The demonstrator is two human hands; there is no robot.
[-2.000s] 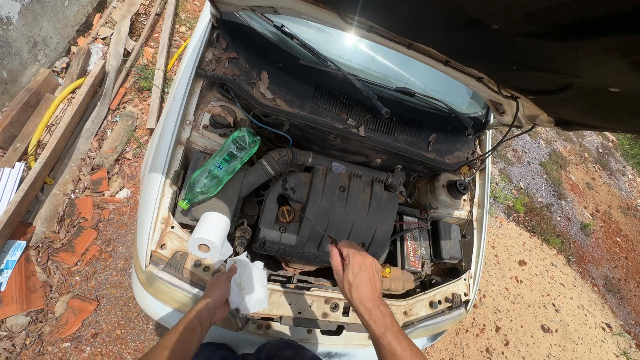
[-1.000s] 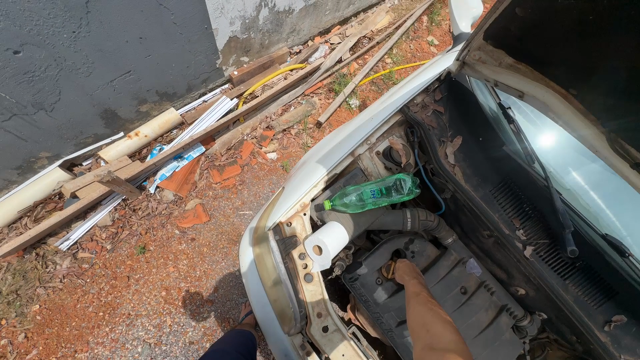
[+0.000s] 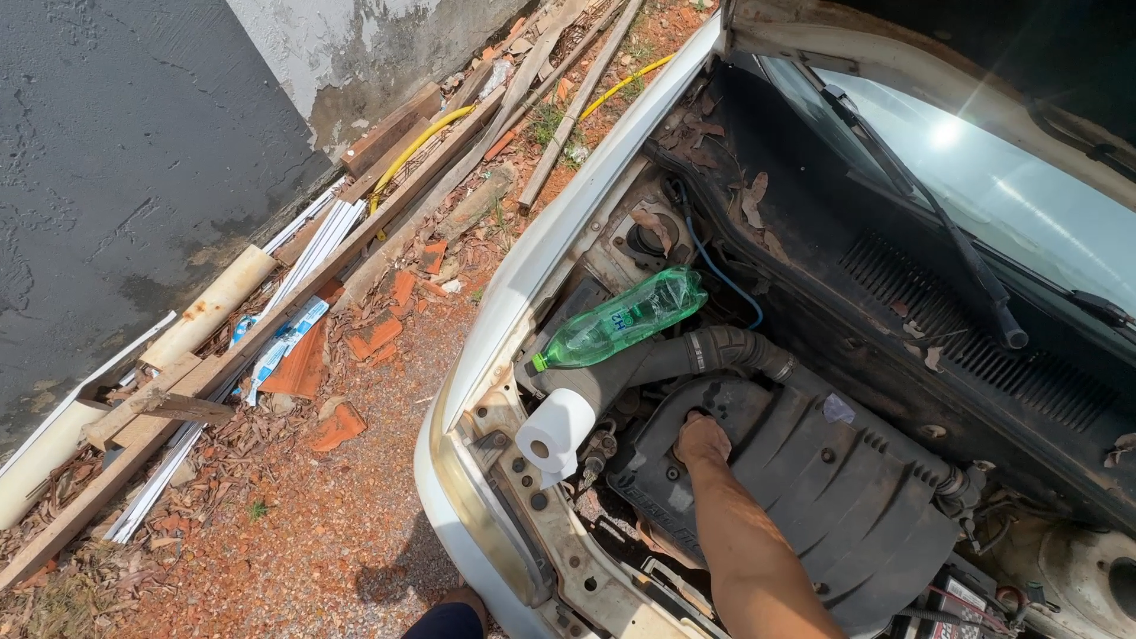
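Observation:
My right hand (image 3: 703, 437) reaches down onto the black plastic engine cover (image 3: 825, 506), its fingers curled over the spot of the oil filler cap, which they hide. My left hand is out of the frame. A roll of white paper (image 3: 557, 432) lies at the front left of the engine bay, by the corrugated air intake hose (image 3: 710, 351). Behind the roll, a green plastic bottle (image 3: 621, 321) rests on its side, its green cap toward the fender.
The raised hood (image 3: 958, 53) and the windshield (image 3: 950, 133) are at the upper right. A car battery (image 3: 958, 603) sits at the bottom right. Wooden planks (image 3: 266, 328), a yellow hose (image 3: 417, 151) and broken tiles (image 3: 377, 337) lie on the ground along the wall (image 3: 115, 151).
The view has swung left. My right hand has moved from the front of the engine cover onto the filler cap's spot. My left hand, earlier holding white paper, has left the view.

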